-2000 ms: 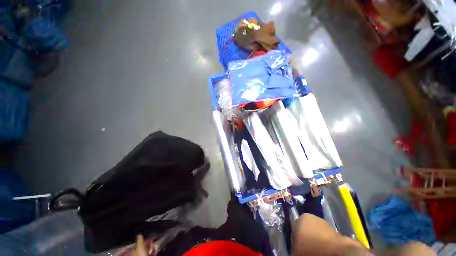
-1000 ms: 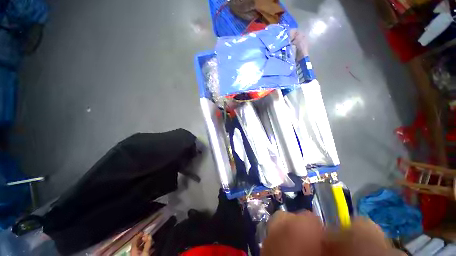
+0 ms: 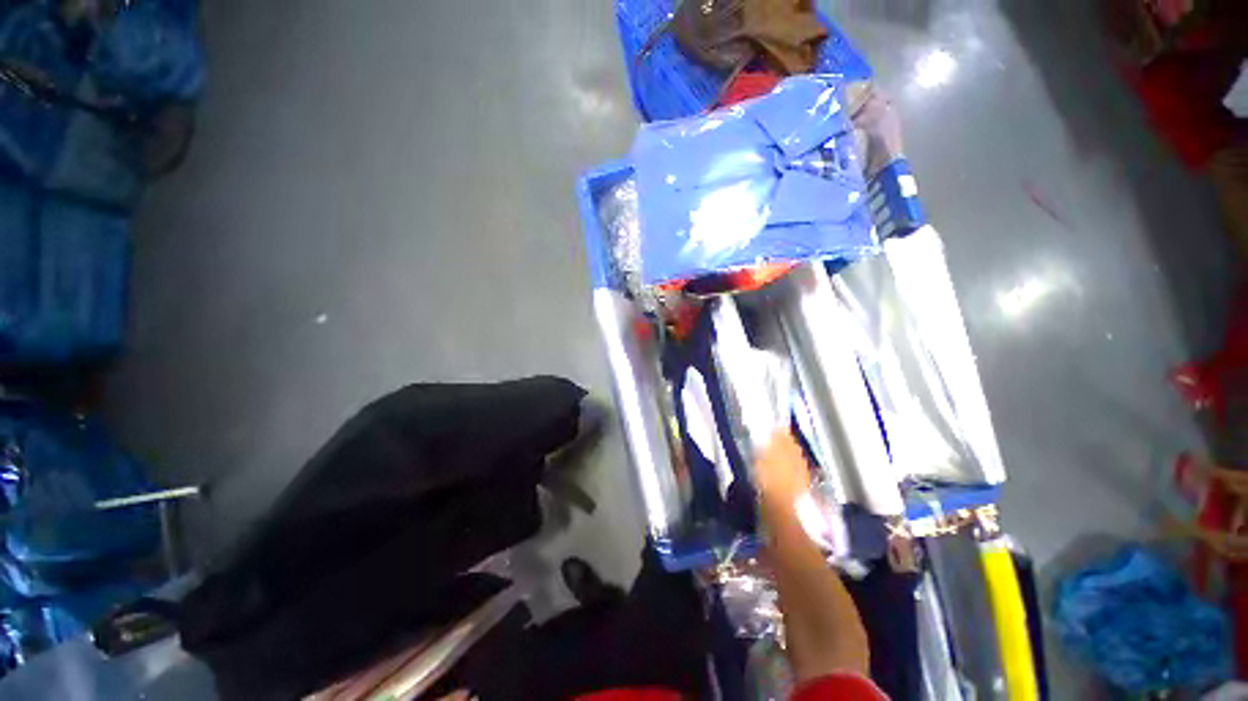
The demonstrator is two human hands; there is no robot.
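Note:
A blue-edged compartment cart [image 3: 705, 555] stands in front of me, with long silvery and white folded covers [image 3: 831, 390] lying side by side beside dark cloth. My right hand [image 3: 783, 468] is over the middle compartments, at a silvery cover; it is blurred, and whether its fingers grip the film is unclear. A matt black garment [image 3: 397, 493] hangs at lower left. Pale and reddish shiny edges [image 3: 431, 651] show below it. A tiny skin-toned patch at the bottom edge may be my left hand; its fingers are hidden.
A shiny blue packet [image 3: 746, 185] lies across the cart's far end, brown cloth [image 3: 767, 30] beyond it. A yellow strip [image 3: 1009, 623] runs at the near right. Blue wrapped bundles [image 3: 62, 274] stand left, a blue heap [image 3: 1143, 616] lower right. A metal rack arm [image 3: 151, 497] is at left.
My right hand has moved from the bottom edge forward onto the compartments. My left hand, seen below the black garment a second ago, has almost left the picture. The view has shifted slightly.

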